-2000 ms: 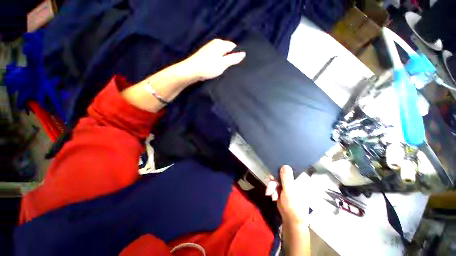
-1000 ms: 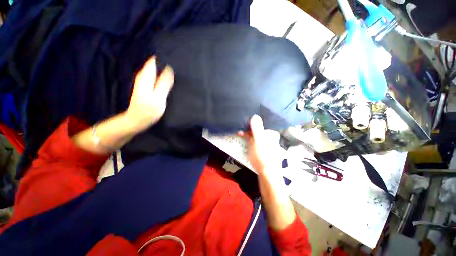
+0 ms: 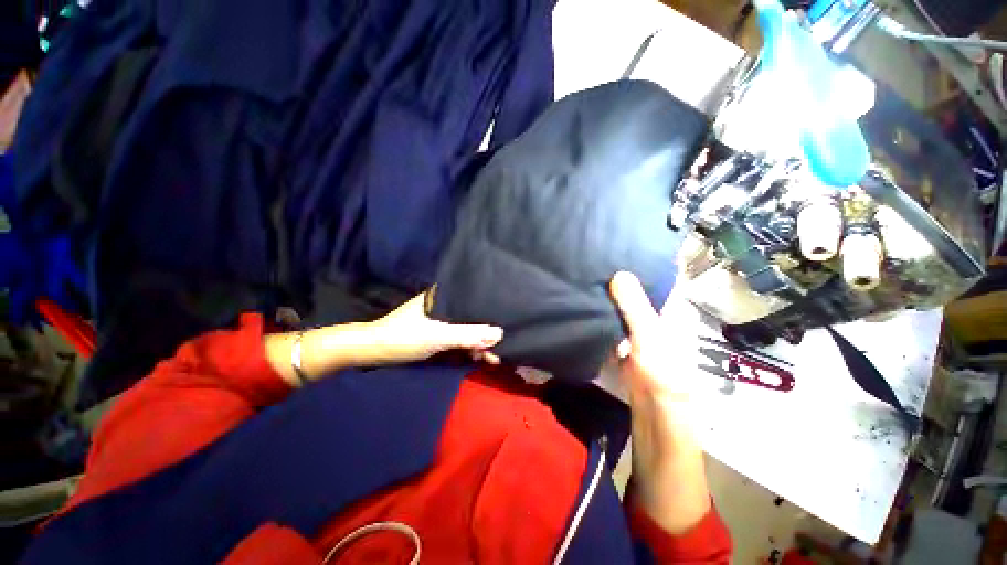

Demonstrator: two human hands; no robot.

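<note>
A black garment piece (image 3: 552,243) lies bunched between my hands, its far right edge at the needle area of the sewing machine (image 3: 762,210). My left hand (image 3: 442,332) grips its near left edge, thumb on top and fingers underneath. My right hand (image 3: 646,331) holds its near right edge, thumb on top. The fingers under the cloth are hidden. Lamp light shines on the piece near the needle, and glare blurs the details there.
Red thread snips (image 3: 751,370) lie on the white table (image 3: 817,441) at right, near a dark strip (image 3: 867,370). A navy fabric heap (image 3: 243,144) covers the left side. A light-blue lamp part (image 3: 828,138) hangs over the machine.
My left hand has moved right and down to the near edge of the black piece. The piece has drawn in from a wide spread to a bunched shape. The view has shifted too.
</note>
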